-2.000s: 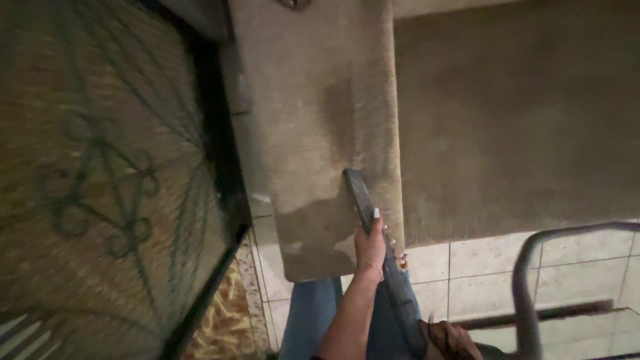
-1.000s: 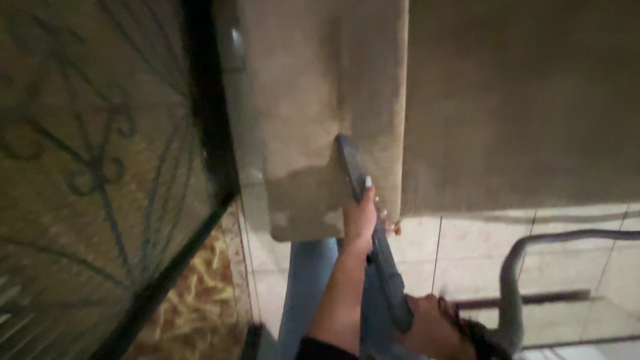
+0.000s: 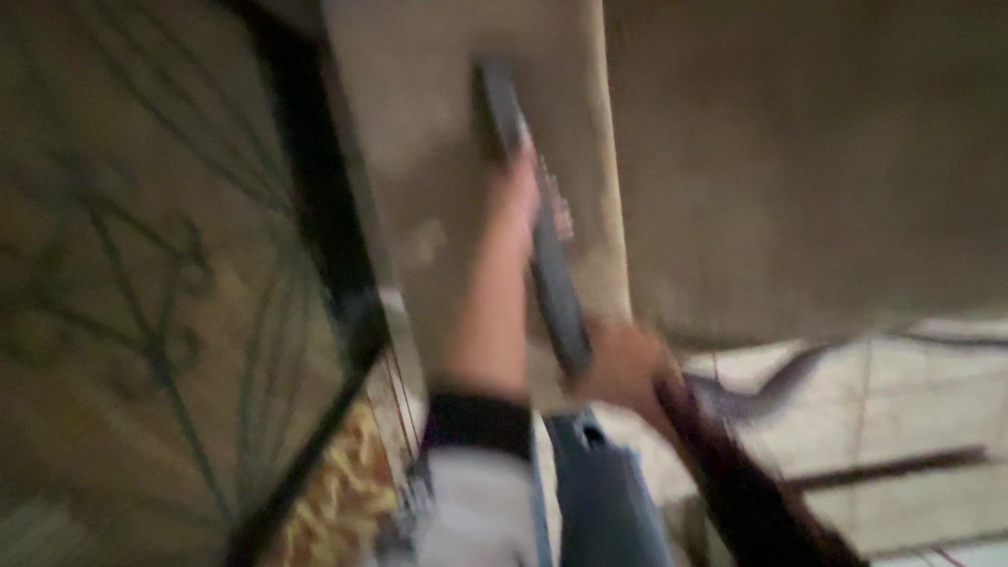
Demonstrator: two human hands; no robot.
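My left hand is wrapped around the upper part of a dark vacuum cleaner wand or nozzle, its fingertips showing on the right side. Lower down, my right hand grips the rear end, where a grey flexible hose runs off to the right. The far tip of the tool lies over beige upholstery or carpet-like fabric, beside a darker damp-looking patch. Motion blur hides whether the tip touches the fabric.
A dark metal frame with scrollwork stands along the left. A brown fabric surface fills the upper right. White floor tiles lie below it, with a dark bar across them. My jeans-covered leg is at the bottom.
Both hands have moved forward over the beige fabric with the tool, still gripping it. The view has shifted and blurred.
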